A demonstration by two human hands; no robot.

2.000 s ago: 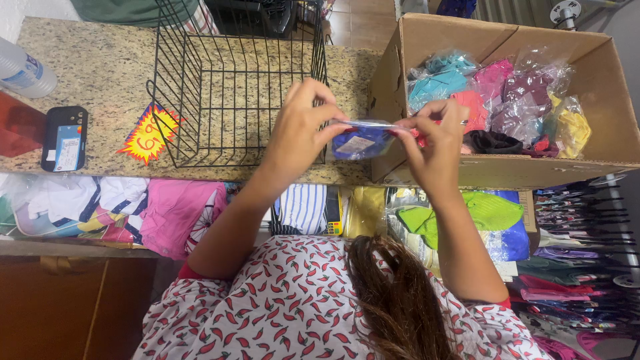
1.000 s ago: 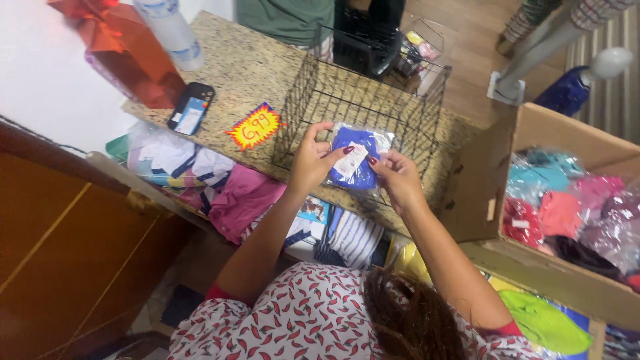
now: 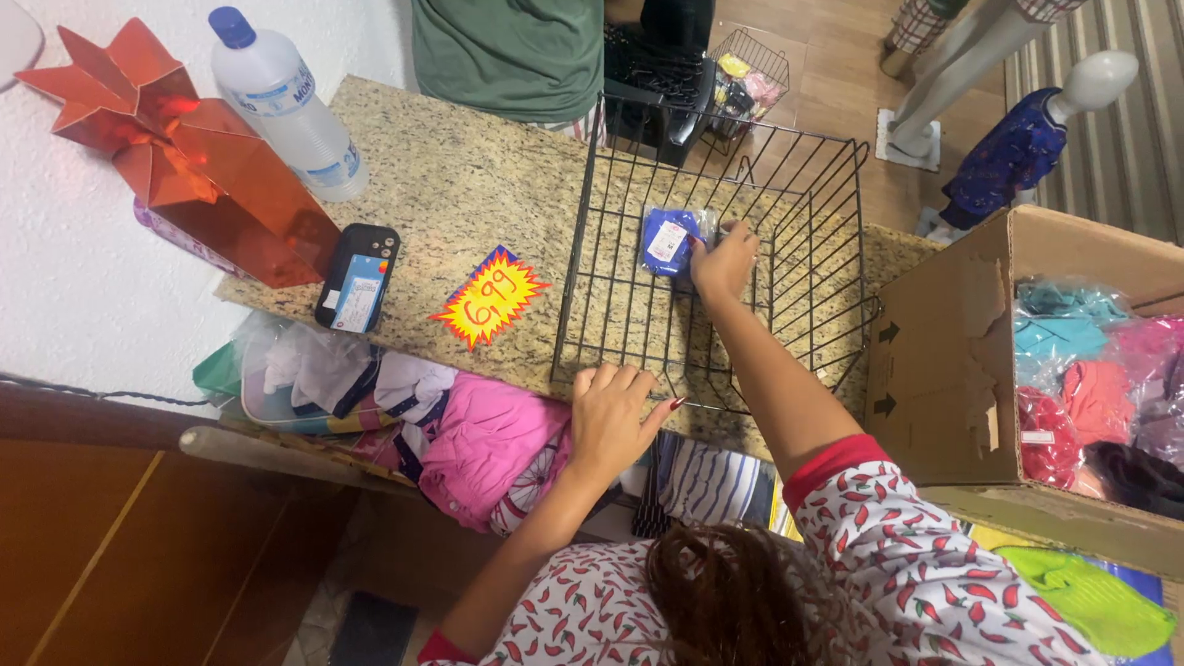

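Inside the black wire basket [image 3: 574, 268] on the granite counter, a blue garment in a clear plastic packet [image 3: 669, 242] lies with its white tag facing up. My right hand [image 3: 726, 265] reaches into the basket and grips the packet's right edge between thumb and fingers. My left hand [image 3: 615, 412] rests at the counter's front edge by the basket's near left corner, fingers apart and holding nothing. A yellow and red price sign [image 3: 490, 298] lies on the counter left of the basket.
An open cardboard box [image 3: 943, 370] of bagged garments stands at right. At left are a phone [image 3: 357, 277], a plastic bottle [image 3: 287, 106] and a red gift bag [image 3: 222, 176]. Folded clothes [image 3: 490, 444] fill the shelf below. A person in a green shirt [image 3: 509, 60] is across the counter.
Both hands held the blue packet up in the earlier frames. Now my right hand has it down inside the basket, and my left hand has let go and moved to the counter edge.
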